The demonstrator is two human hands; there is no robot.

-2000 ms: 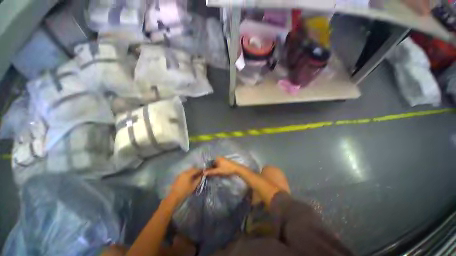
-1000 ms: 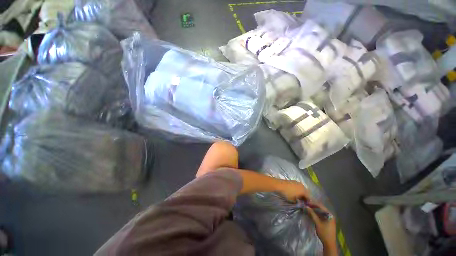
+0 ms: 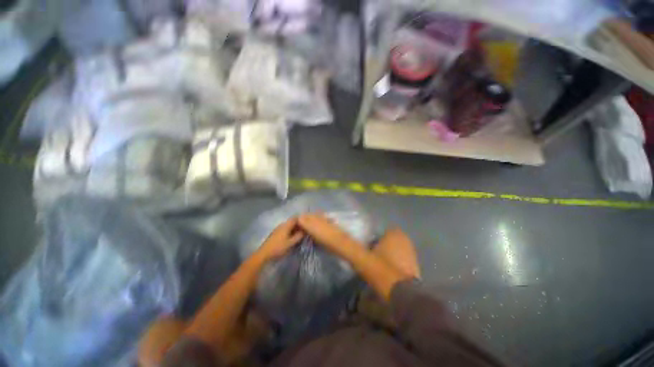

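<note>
A large grey translucent poly bag stands on the floor between my knees, its neck gathered at the top. My left hand and my right hand meet at the gathered neck, both closed on the plastic. The fingertips overlap and the picture is blurred, so the knot itself is hidden. Creases run down the bag from under my hands.
Cream bundles with dark bands in clear bags are heaped at the left. A big bluish plastic bag lies at the lower left. A shelf unit stands ahead right. A yellow line crosses the floor.
The view swung left over the other bags a second ago and is now back facing the shelf. My hands have stayed at the bag's neck and are now closer together.
</note>
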